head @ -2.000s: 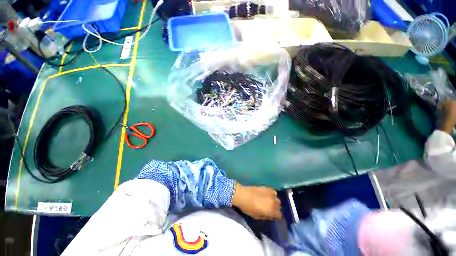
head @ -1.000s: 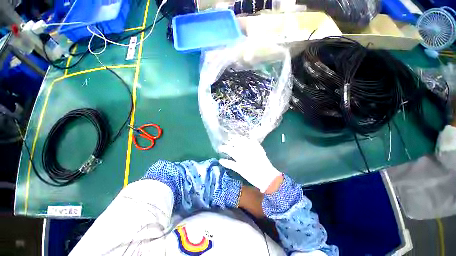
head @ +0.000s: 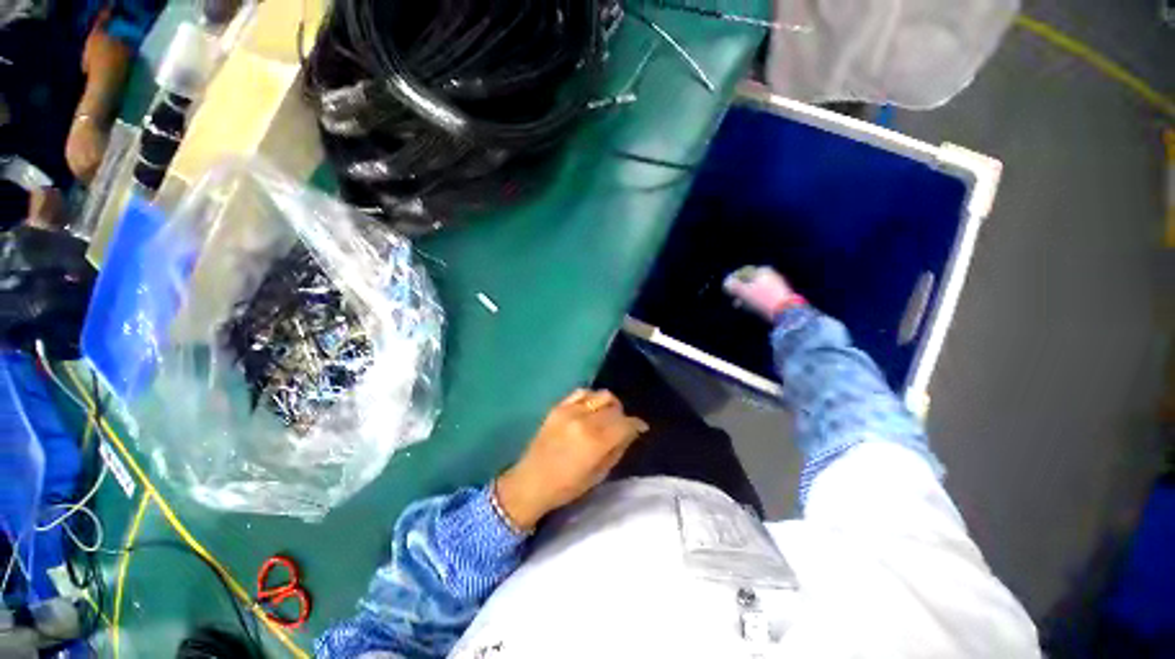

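My left hand (head: pixel 573 448), bare, rests palm down with curled fingers at the bench's front edge; nothing shows in it. My right hand (head: pixel 763 291), in a pale glove, reaches into the deep dark-blue crate (head: pixel 954 290) with the white rim. It is small and slightly blurred, and what its fingers hold cannot be told. The crate's dark inside hides its contents. The open clear plastic bag (head: pixel 406 425) of small black, silver and blue parts (head: pixel 303 341) stands on the green mat. The large heap of black cable loops (head: pixel 451 97) lies beyond it.
Orange-red scissors (head: pixel 282 594) lie near yellow tape. A blue tray (head: pixel 123 309) and cream tray (head: pixel 245 110) stand behind the bag. A co-worker's arm (head: pixel 93 110) is at top left. Pale clothing (head: pixel 889 45) hangs over the crate's far end.
The view has swung right, showing more of the crate. My right hand has left the plastic bag's near edge and reached down into the crate. My left hand now shows at the bench edge.
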